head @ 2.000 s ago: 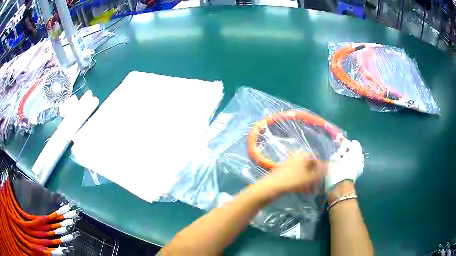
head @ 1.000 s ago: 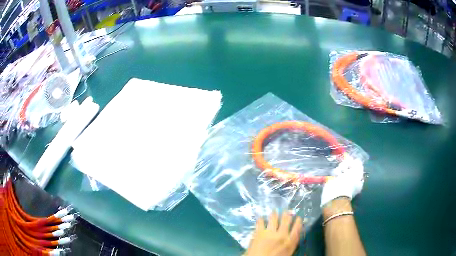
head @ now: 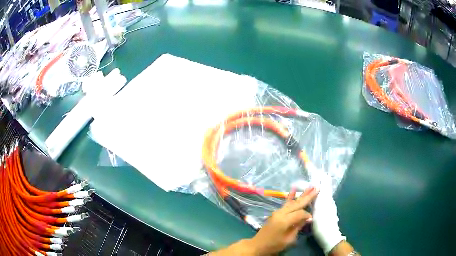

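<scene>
Orange cables with black bands lie coiled in a crinkled clear plastic bag, which partly overlaps the large white sheet. Their ends point toward the right and front of the bag. My bare left hand is at the bag's front edge, fingers stretched over a cable end; whether it grips is unclear. My right hand, in a white glove, is beside it at the bag's front right. It is blurred and closed on the bag near the cable ends. Its fingertips are partly hidden.
A bagged orange cable lies at the far right of the green table. A long white roll is left of the sheet. A small fan and a plastic-wrapped pile stand behind it. Orange cables fill a cart at lower left.
The bag and coil have moved left onto the sheet and turned; more cable loops show. My left hand has moved right, beside the glove. The camera view has shifted.
</scene>
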